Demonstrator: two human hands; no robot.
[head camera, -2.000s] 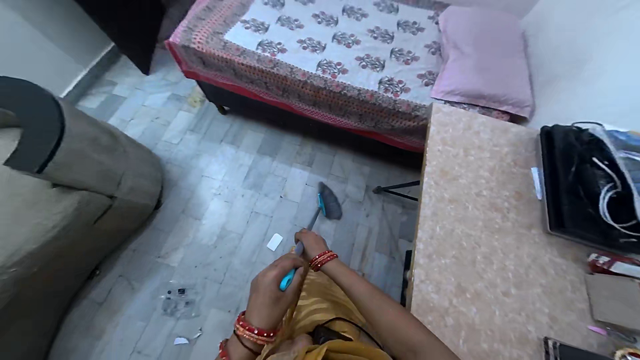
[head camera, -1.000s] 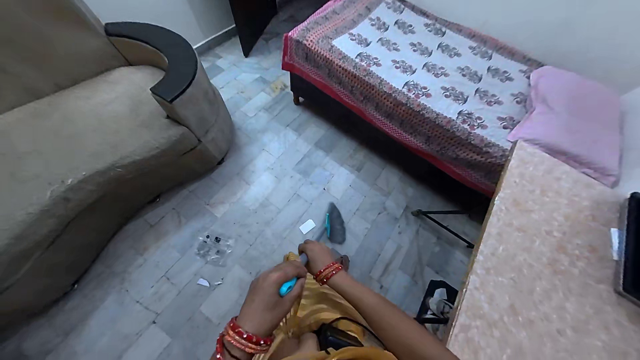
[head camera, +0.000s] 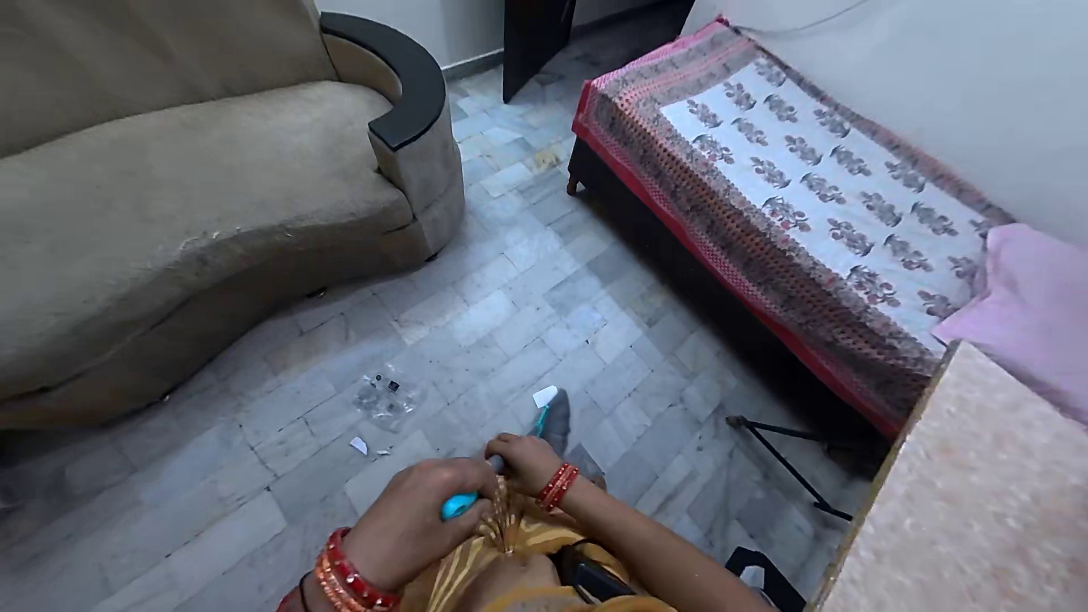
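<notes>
My left hand (head camera: 425, 510), with red and orange bangles at the wrist, grips the turquoise end of a broom handle (head camera: 460, 507). My right hand (head camera: 529, 463), also wearing red bangles, is closed around the grey handle farther down. The dark grey broom head (head camera: 556, 422) rests low by the floor just beyond my right hand, partly hidden by it. A white piece of paper (head camera: 545, 396) touches or lies beside the broom head. To the left on the tiles are a clear plastic bag (head camera: 387, 398) with small dark bits and a smaller white scrap (head camera: 359, 445).
A beige sofa (head camera: 212, 170) with a dark armrest stands on the left. A bed (head camera: 816, 178) with a floral sheet and a pink pillow (head camera: 1028, 306) is on the right. Near me are a stone-patterned tabletop (head camera: 969, 510) and black tripod legs (head camera: 786, 459).
The view has swung left, showing more of the sofa. The broom head has come close to the white piece of paper, which lay apart from it earlier. Both hands keep hold of the handle.
</notes>
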